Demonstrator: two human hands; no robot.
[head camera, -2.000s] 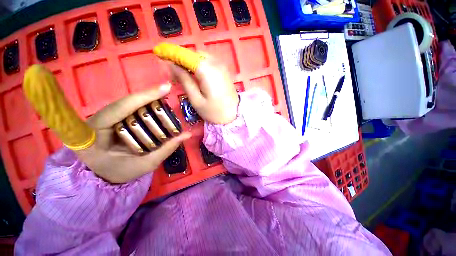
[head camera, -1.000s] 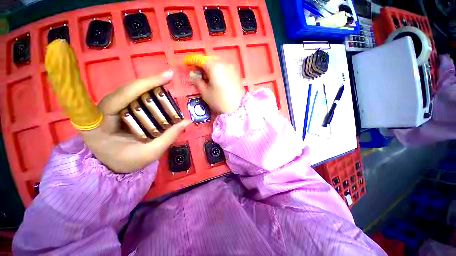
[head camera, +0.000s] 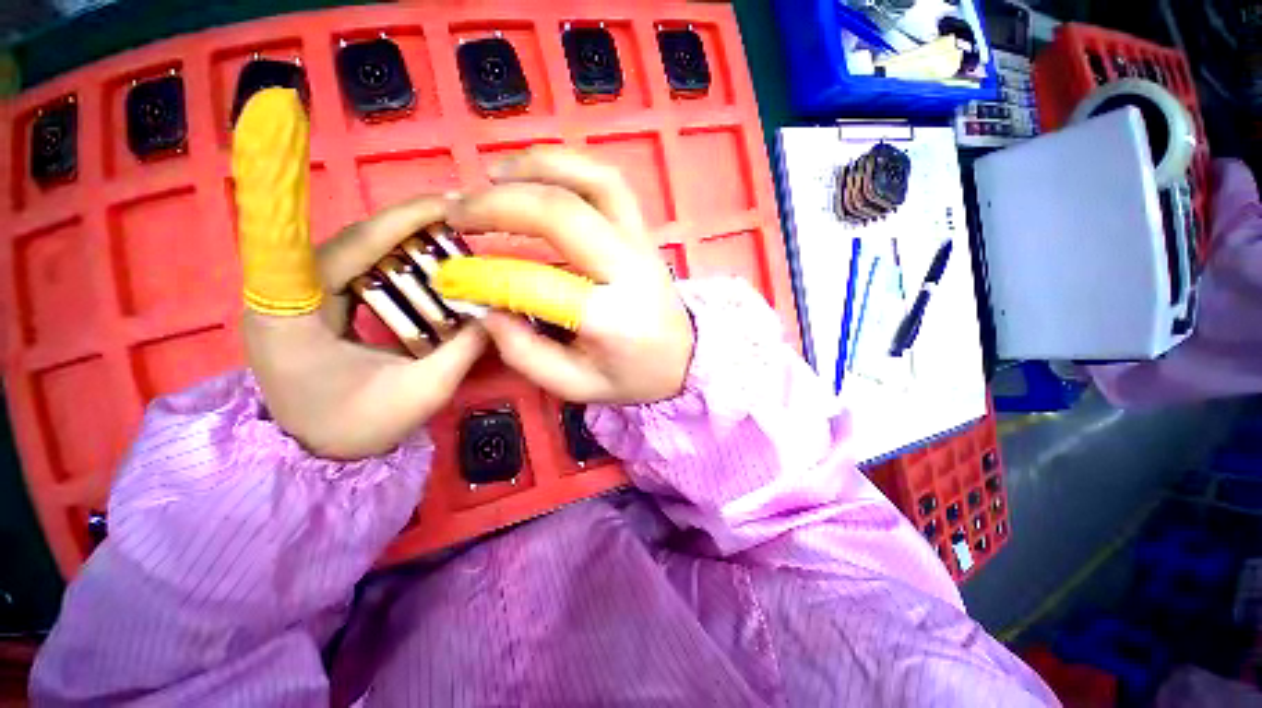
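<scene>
My left hand (head camera: 353, 367), with a yellow finger cot, grips a row of several watch bodies (head camera: 408, 297) on edge over the red tray (head camera: 180, 228), pale metallic side edges showing. My right hand (head camera: 602, 297) is against the right end of the row. Its yellow-cotted digit lies across the bodies and its other fingers curl around. A small white piece shows at its fingertips; whether it holds this or a body is unclear. Dark watch bodies sit in the tray's top row (head camera: 377, 76) and in lower pockets (head camera: 490, 445). My right hand covers the pocket behind it.
Right of the tray, a clipboard sheet (head camera: 900, 394) carries a small pile of watch bodies (head camera: 872, 183) and pens (head camera: 920, 297). Beyond are a blue bin (head camera: 830, 83), a calculator (head camera: 999, 111), a white box with a tape roll (head camera: 1066, 235), more red trays (head camera: 941, 484) and another person's sleeve (head camera: 1176, 339).
My right hand has moved left from over the tray onto the row in my left hand. The lit watch body seen in its pocket before no longer shows there. My left hand has turned slightly.
</scene>
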